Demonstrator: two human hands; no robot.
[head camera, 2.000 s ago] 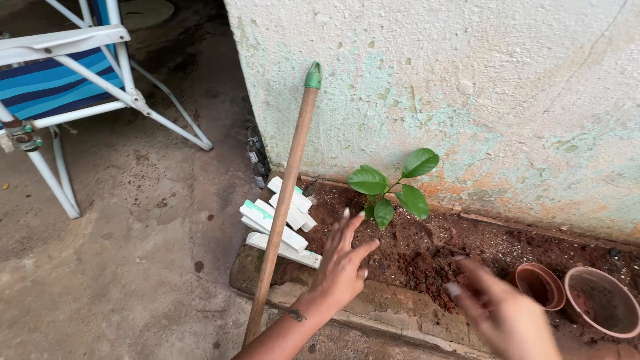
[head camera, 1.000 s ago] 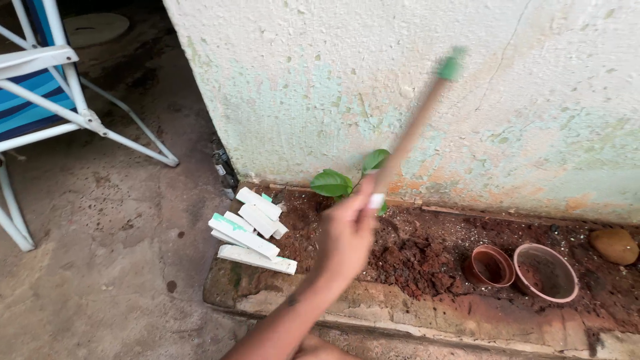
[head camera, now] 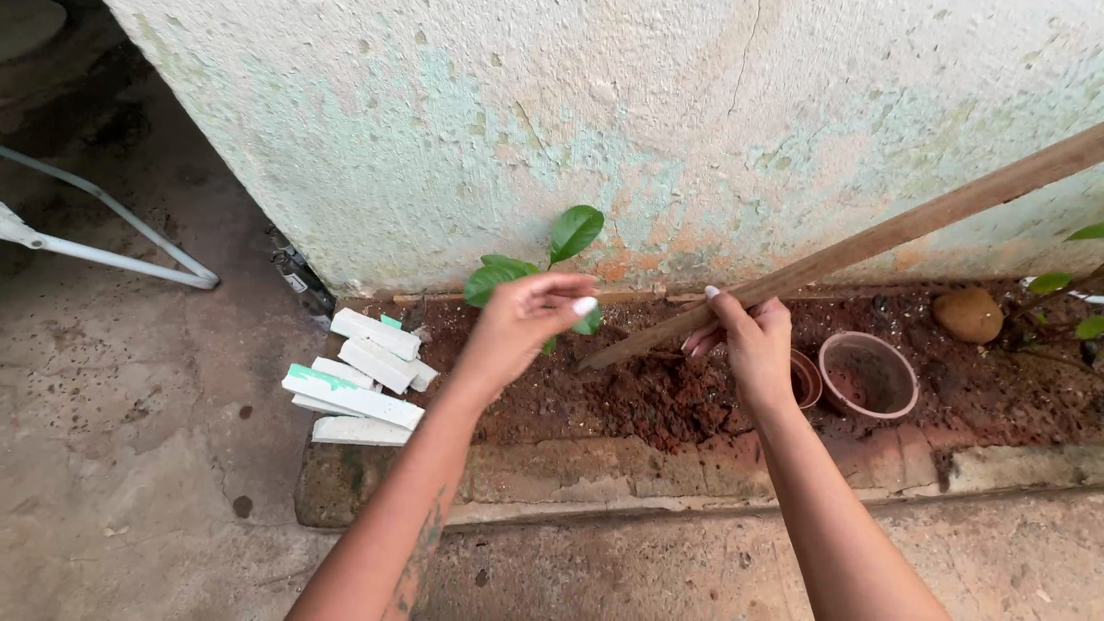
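Observation:
My right hand (head camera: 743, 336) is closed around a wooden pole (head camera: 880, 246) near its lower end. The pole slants up to the right out of view, its bare tip at the reddish soil (head camera: 681, 397). Nothing shows in my left hand (head camera: 539, 315), whose fingers are curled but apart, in front of a young plant (head camera: 576, 233) with broad green leaves. My left hand hides part of the stem and some leaves. Just right of my right wrist stand a small brown pot (head camera: 807, 379), partly hidden, and a wider plastic pot (head camera: 868, 375).
Several white strips (head camera: 354, 398), some with green paint, lie piled at the bed's left end. A masonry curb (head camera: 586, 479) edges the soil, with a peeling wall (head camera: 431, 155) behind. A rounded stone (head camera: 968, 315) lies at right; a white metal chair frame (head camera: 121, 259) stands at far left.
The pole leaned left of the plant two seconds ago; one second ago a hand held it upright-slanted over the plant. Now my right hand holds it low, its tip at the soil.

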